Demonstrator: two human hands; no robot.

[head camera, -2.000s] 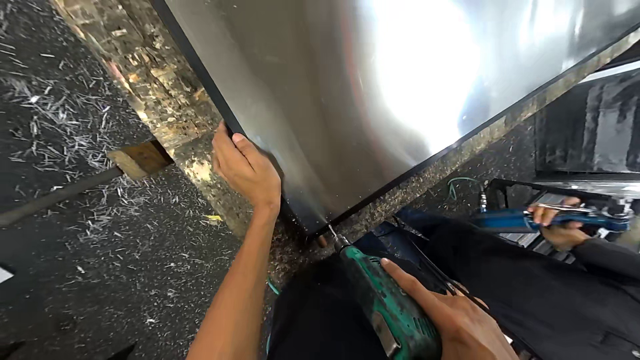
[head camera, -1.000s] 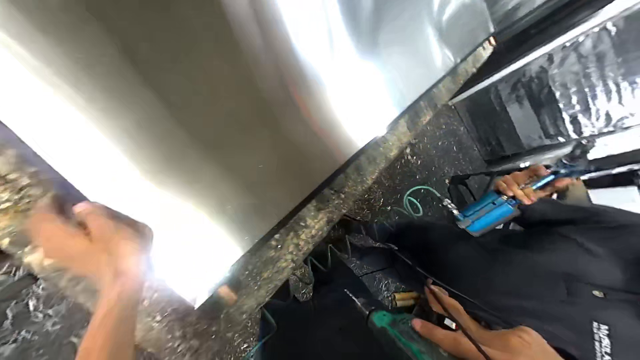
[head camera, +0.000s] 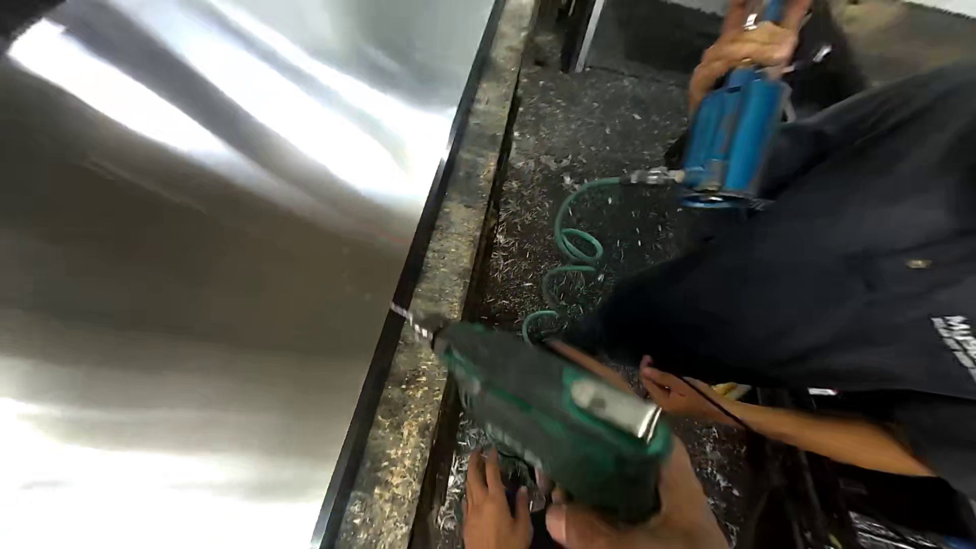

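Note:
A green power drill [head camera: 549, 412] with a dark chuck is held in my right hand [head camera: 648, 511], at the bottom right. The tip of its drill bit [head camera: 409, 316] is over the dark edge strip [head camera: 381, 343] of a shiny sheet-metal panel [head camera: 191, 267]; whether it touches is unclear. Low in the view, left of the drill's rear, my left hand [head camera: 496, 507] has its fingers bent near something dark. Whether it grips that thing is hidden by blur and overlap. The panel fills the left side and lies on a worn board [head camera: 427, 343].
A co-worker in dark clothing [head camera: 823, 252] is at the right, one hand [head camera: 747, 53] on a blue air tool [head camera: 732, 137] with a coiled green hose [head camera: 579, 244]. Another person's forearm [head camera: 808, 427] reaches in at lower right. Metal shavings litter the floor [head camera: 557, 152].
My left hand has left the panel's edge and is now low, beside the drill. The drill, away from the panel one second ago, is back at its edge. The view has turned strongly.

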